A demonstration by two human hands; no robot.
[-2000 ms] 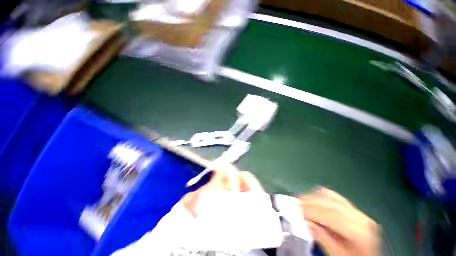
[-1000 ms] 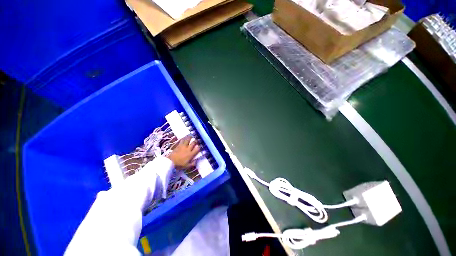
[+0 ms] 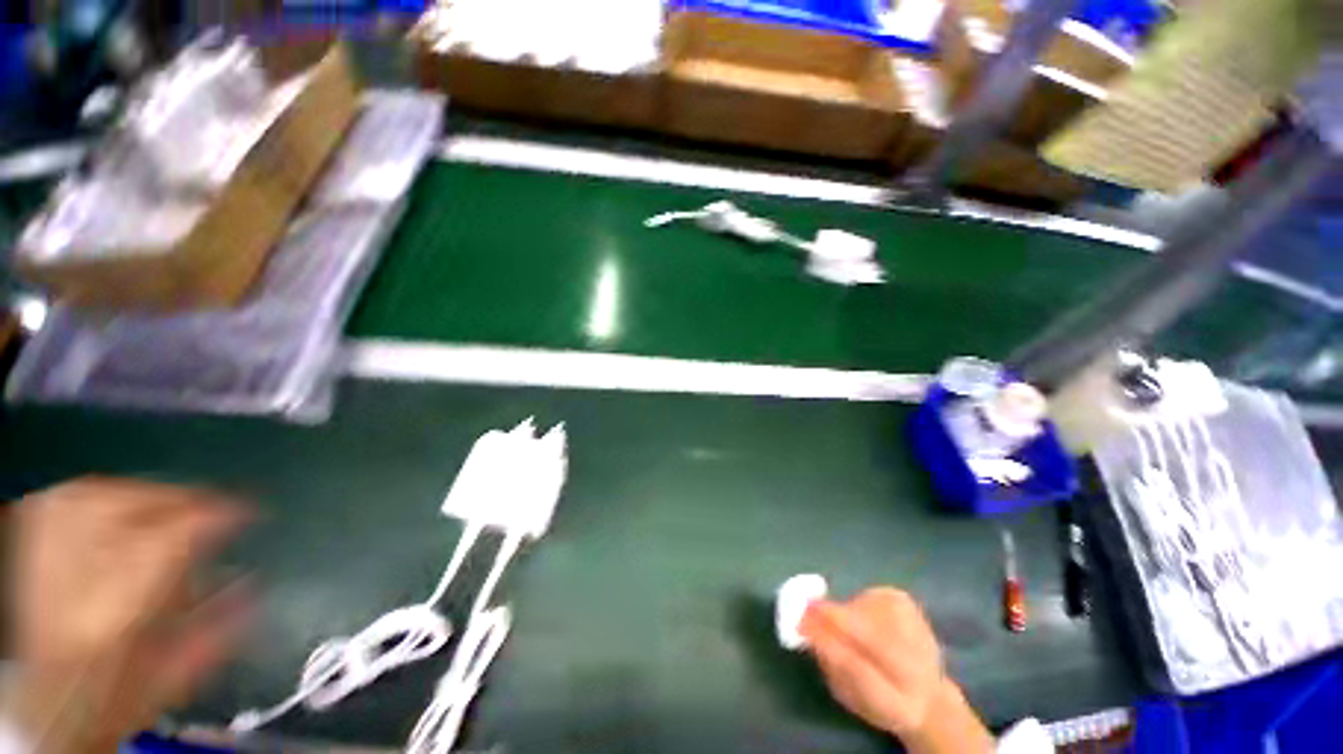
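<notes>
Two white power adapters (image 3: 505,479) lie side by side on the dark green bench, plug pins pointing away from me. Their white cables (image 3: 380,648) are coiled and run toward the near edge. My right hand (image 3: 884,663) is over the bench right of centre, fingertips pinching a small crumpled white cloth (image 3: 800,608). My left hand (image 3: 125,604) is at the left edge, strongly blurred; its fingers look apart and nothing shows in it.
A blue tray (image 3: 990,457) holds a white bottle. A red-handled tool (image 3: 1013,601) and a black pen (image 3: 1075,560) lie nearby. A clear tray of cords (image 3: 1222,545) is at right, a carton (image 3: 265,206) at left. Another adapter (image 3: 844,256) lies beyond the strip.
The view has swung right from the blue bin to the bench. A hand was on adapters in the bin; now my left hand is over the bench side and my right hand shows with the cloth.
</notes>
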